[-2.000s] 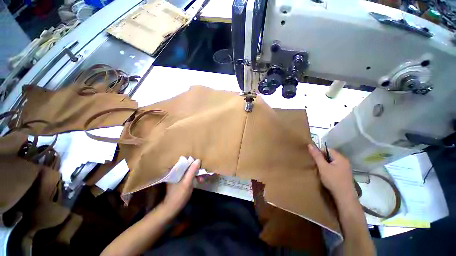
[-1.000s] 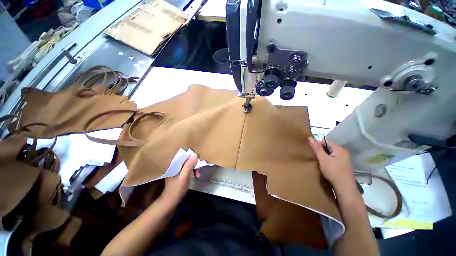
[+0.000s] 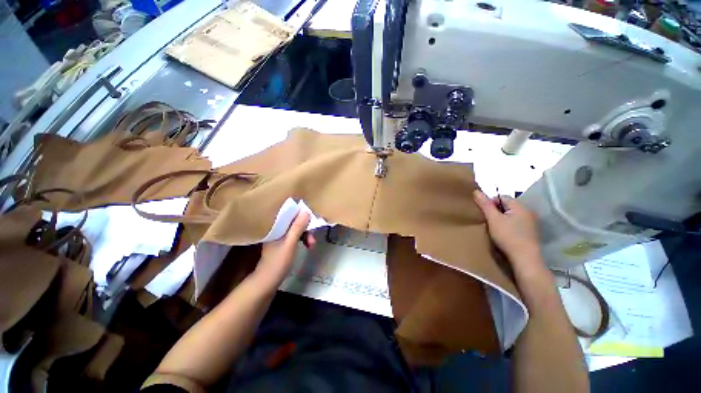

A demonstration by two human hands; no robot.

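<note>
A brown bag body panel with a white backing lies under the presser foot of the sewing machine. A straight dark seam runs from the foot to the panel's near edge. My left hand grips the near left edge, where the white backing is folded up. My right hand grips the panel's right edge, with a small dark tool held in it. The panel's near right part hangs down, with more brown material under it. A brown strap loop lies at the panel's left.
The machine head stands above and right of the panel. Stacked brown and white pieces and strap loops lie at the left. A cardboard piece lies on the metal-edged bench. A pale spool and printed papers are at the right.
The panel's near edge and both hands have moved forward, towards the machine. Less seam shows in front of the foot, and more of the white table shows below it.
</note>
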